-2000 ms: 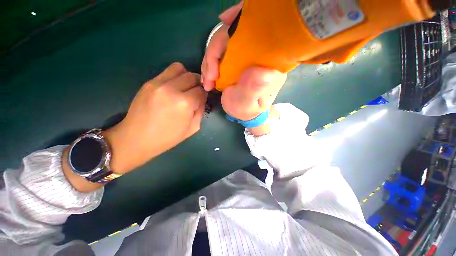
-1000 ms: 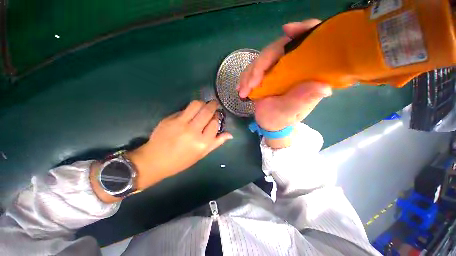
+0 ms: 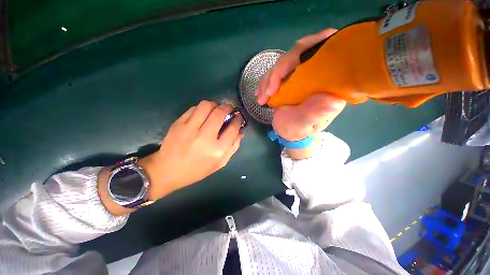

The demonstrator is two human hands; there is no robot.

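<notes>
My left hand (image 3: 199, 142) holds a small black-and-silver unit (image 3: 234, 118) in its fingertips, just left of the screw dish. My right hand (image 3: 303, 110) is wrapped around the front of the orange electric screwdriver (image 3: 354, 64), which has pale labels and reaches to the upper right. Its tip is hidden behind my fingers, over the round screw dish (image 3: 250, 88) with its speckled silver surface. The right hand covers the dish's right part. The hands are apart.
The dark green bench surface (image 3: 107, 96) has a raised curved edge at the far left. A black gridded tray (image 3: 463, 118) stands at the right edge. Beyond the bench at lower right are grey floor with yellow tape and a blue stool (image 3: 443, 228).
The hands were together at the unit, then parted as the screwdriver moved right over the dish. Since then the left fingers have shifted slightly and curled more around the unit.
</notes>
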